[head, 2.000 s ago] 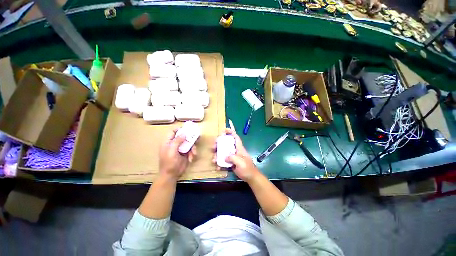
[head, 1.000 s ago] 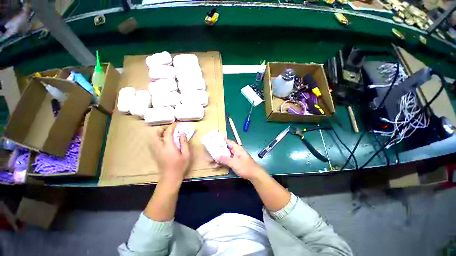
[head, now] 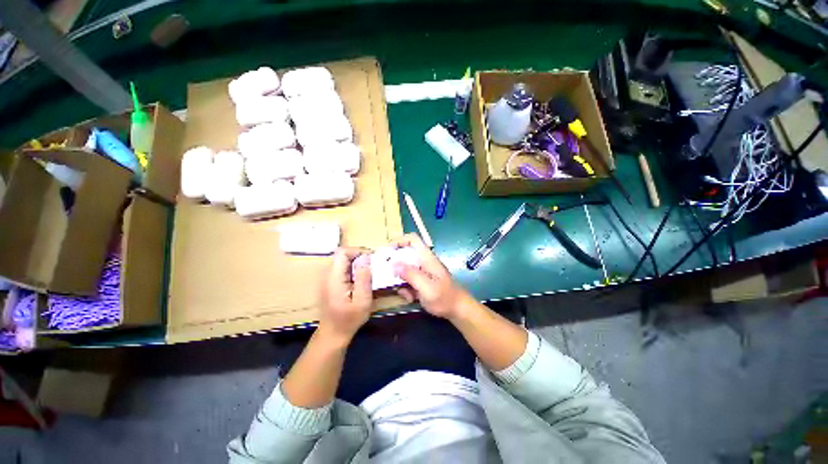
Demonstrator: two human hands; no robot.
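Note:
My left hand [head: 347,292] and my right hand [head: 434,279] both hold one pinkish-white housing [head: 386,268] between them, over the front part of the cardboard sheet [head: 218,290]. My thumbs lie on its upper face; my fingers hide its ends and underside. A single white housing [head: 310,238] lies on the cardboard just behind my left hand. Behind it, several white housings [head: 298,154] lie close together in rows, with two more [head: 214,176] at their left.
Right of the cardboard are a thin tan stick [head: 418,220], blue screwdriver [head: 443,196], white pad [head: 447,144], utility knife [head: 496,237], pliers [head: 565,237] and parts box [head: 545,186]. Boxes with purple strips [head: 86,299] stand left. Black soldering station [head: 634,95] and white cables [head: 749,186] lie right.
The housing in my left hand now lies on the cardboard behind it. My left hand has moved right and joined my right hand on the other housing. The view has shifted.

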